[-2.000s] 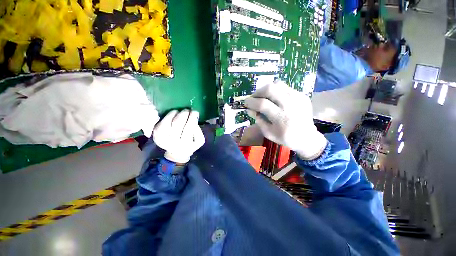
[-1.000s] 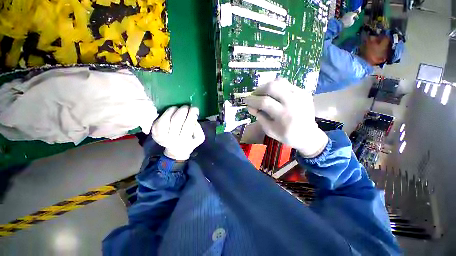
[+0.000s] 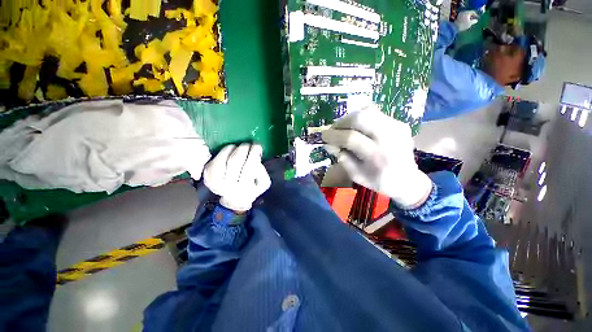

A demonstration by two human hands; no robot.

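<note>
A large green circuit board (image 3: 354, 61) with bright white rows stands out in front of me on the green mat (image 3: 256, 65). My right hand (image 3: 376, 152), in a white glove, is at its lower part with fingertips pinched together; a small dark thing may be between them, too unclear to name. My left hand (image 3: 237, 175), in a white glove, rests curled at the mat's front edge, left of the board; whether it holds anything is hidden. A shallow black tray (image 3: 224, 84) with yellow tape scraps (image 3: 71, 48) is at the upper left.
A crumpled white cloth (image 3: 104, 146) lies below the tray. Red-orange sheets (image 3: 341, 201) and dark racks (image 3: 542, 295) are at the lower right. Another person (image 3: 464, 81) in blue is beyond the board. A blue sleeve (image 3: 26, 279) shows at the lower left. Yellow-black tape (image 3: 110, 259) marks the floor.
The view has shifted slightly, moving the board and hands a little rightward in the picture. A blue sleeve has come in at the lower left. My hands keep nearly the same pose.
</note>
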